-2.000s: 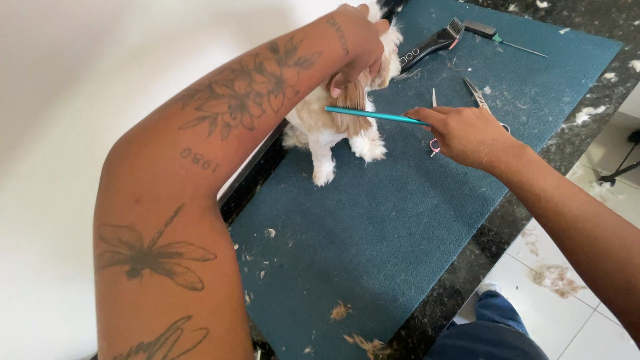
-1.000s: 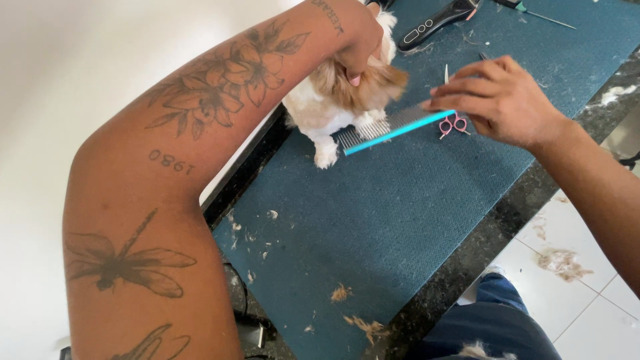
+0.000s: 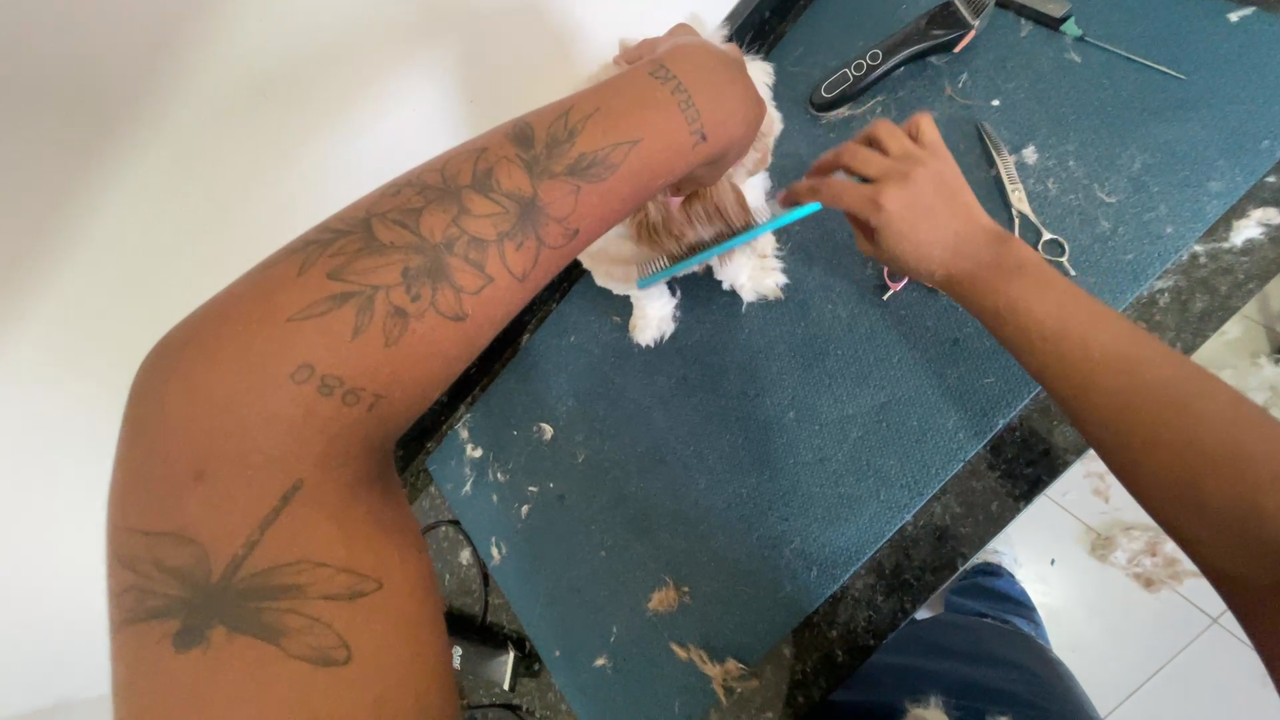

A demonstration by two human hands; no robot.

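A small white and light-brown dog (image 3: pixel 752 270) stands on a blue mat (image 3: pixel 700 430), its head mostly hidden behind my left arm. My left hand (image 3: pixel 715 110) is at the dog's head; its fingers are largely out of sight, and part of the dog seems to be in its grasp. Between the fingertips of my right hand (image 3: pixel 890 195) is the end of a turquoise-backed metal grooming comb (image 3: pixel 735 240). The comb's teeth lie in the long brown hair (image 3: pixel 690 215) hanging below my left hand.
Thinning shears (image 3: pixel 1015 185) lie right of my right hand, with pink-ringed scissors (image 3: pixel 895 283) partly under it. A black hair clipper (image 3: pixel 890 58) and a thin-handled tool (image 3: pixel 1125 58) are at the top. Hair tufts (image 3: pixel 715 670) dot the mat. A granite edge (image 3: pixel 860 590) borders it.
The comb has moved from the front of the dog's legs, one second ago, up into the brown hair. My left hand stays at the dog's head.
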